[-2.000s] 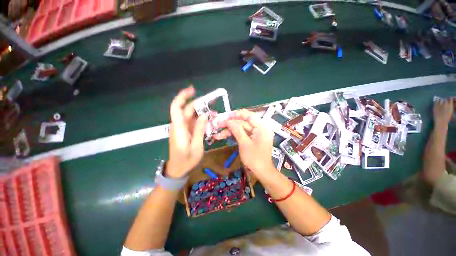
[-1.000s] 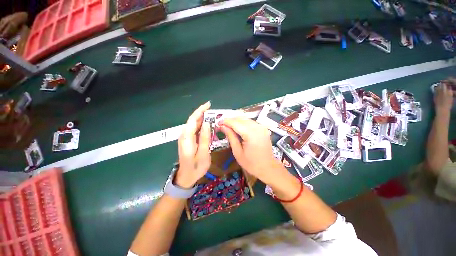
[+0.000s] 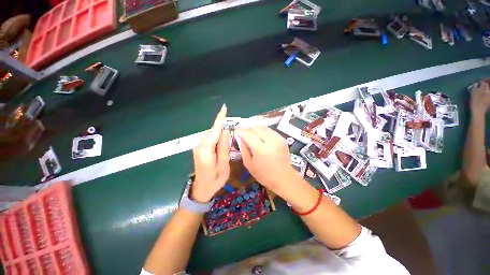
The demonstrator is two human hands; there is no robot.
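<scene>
A white device housing (image 3: 235, 154) is held between my hands above the back of the parts box, mostly hidden by my fingers. My left hand (image 3: 211, 161) grips its left side, with one finger pointing up. My right hand (image 3: 266, 156) has its fingertips on the housing's face from the right; whether they pinch a small part is hidden. The open cardboard parts box (image 3: 239, 209) below my hands holds a dense mass of blue-grey round ends with red bits. Loose blue cylinders lie at its back, partly covered by my hands.
A housing pile (image 3: 349, 139) lies to the right. Housings, some with blue cylinders, lie on the green belt (image 3: 177, 91) beyond the white rail. Pink-red trays (image 3: 40, 231) stand at left and far left, a second parts box (image 3: 150, 16) beside the far one. Another person's arm (image 3: 475, 134) is at right.
The housing was raised and more visible; it has come down between my hands, and my right fingers have closed in over it. The belt's housings have shifted to the right.
</scene>
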